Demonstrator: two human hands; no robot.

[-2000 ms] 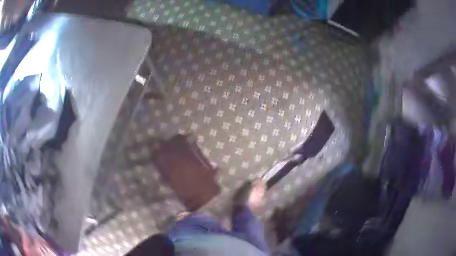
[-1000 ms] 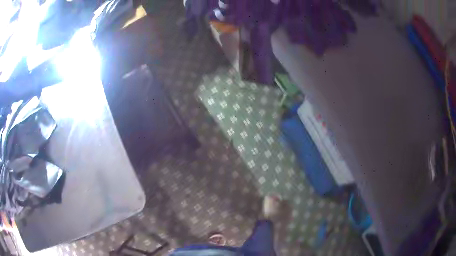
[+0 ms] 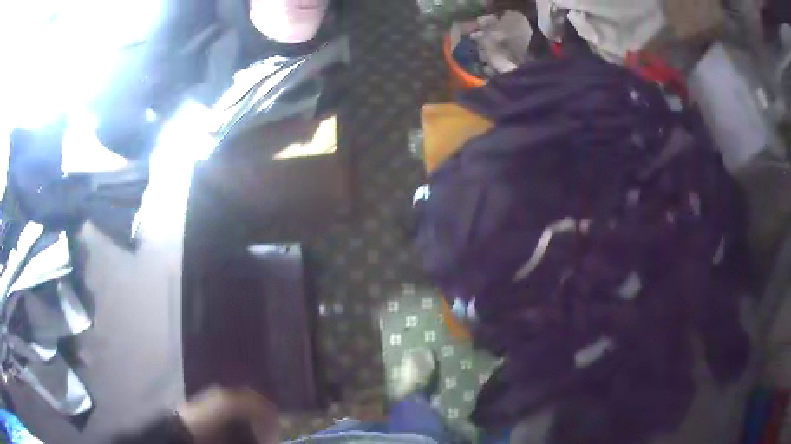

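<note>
My left hand [image 3: 230,416] is blurred at the bottom edge, left of centre, its dark sleeve towards the left. It is cut off, and I cannot tell whether it holds anything. My right hand is not in view. A large heap of dark purple cloth [image 3: 572,199] fills the right side, with small pale pieces on it. At the left, dark and shiny grey cloth pieces [image 3: 43,321] lie bunched on the pale table [image 3: 130,303]. Strong glare washes out the upper left.
A brown panel [image 3: 251,329] stands beside the table. An orange-rimmed container [image 3: 460,65] with cloth inside is at the top. A yellow-orange piece [image 3: 451,134] sticks out by the heap. A foot [image 3: 416,368] is on the patterned floor. A pinkish rounded thing [image 3: 290,17] shows at top.
The view has swung from the floor to the purple heap, which now fills the right. The blurred left hand has come in at the bottom.
</note>
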